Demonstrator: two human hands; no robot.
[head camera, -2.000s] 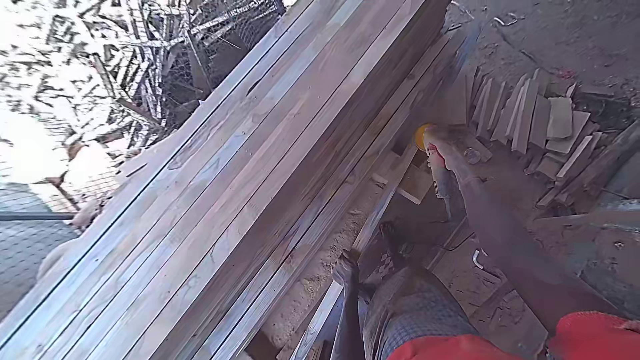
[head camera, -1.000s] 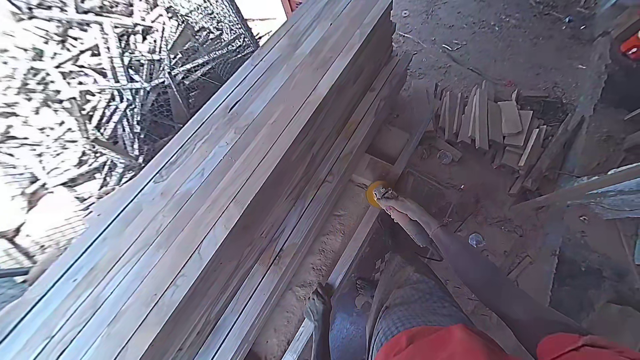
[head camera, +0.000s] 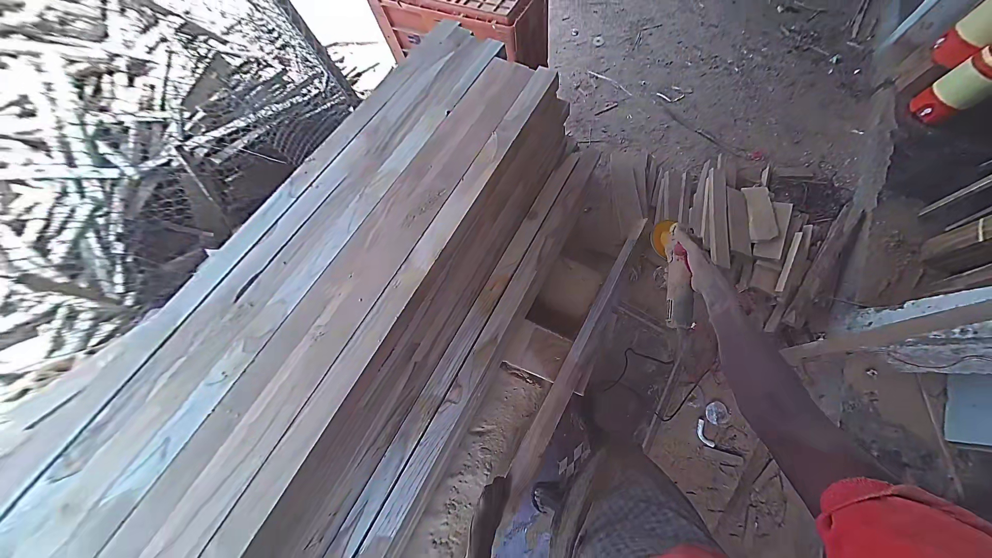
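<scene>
My right hand (head camera: 687, 249) grips an angle grinder (head camera: 680, 298) with a yellow disc (head camera: 663, 238), held just off the far end of a long narrow board (head camera: 573, 364). The grinder's body points down, and a dark cord (head camera: 635, 355) lies below it. At the bottom, my left hand (head camera: 490, 508) is only partly seen, dark and blurred, at the near part of the same board; its fingers cannot be made out. Left of the board, a large stack of planks (head camera: 372, 256) runs diagonally, with sawdust (head camera: 496, 442) between the two.
Short wood offcuts (head camera: 725, 213) lie in a pile beyond the grinder. A red plastic crate (head camera: 473, 27) stands past the stack's far end. Wire mesh (head camera: 302, 116) and heaped scrap wood (head camera: 85, 155) are at the left. A pale beam (head camera: 891, 329) juts in from the right.
My right hand has moved with the grinder to the far end of the narrow board; a second ago it was farther back along it. The view has shifted, bringing the crate into sight.
</scene>
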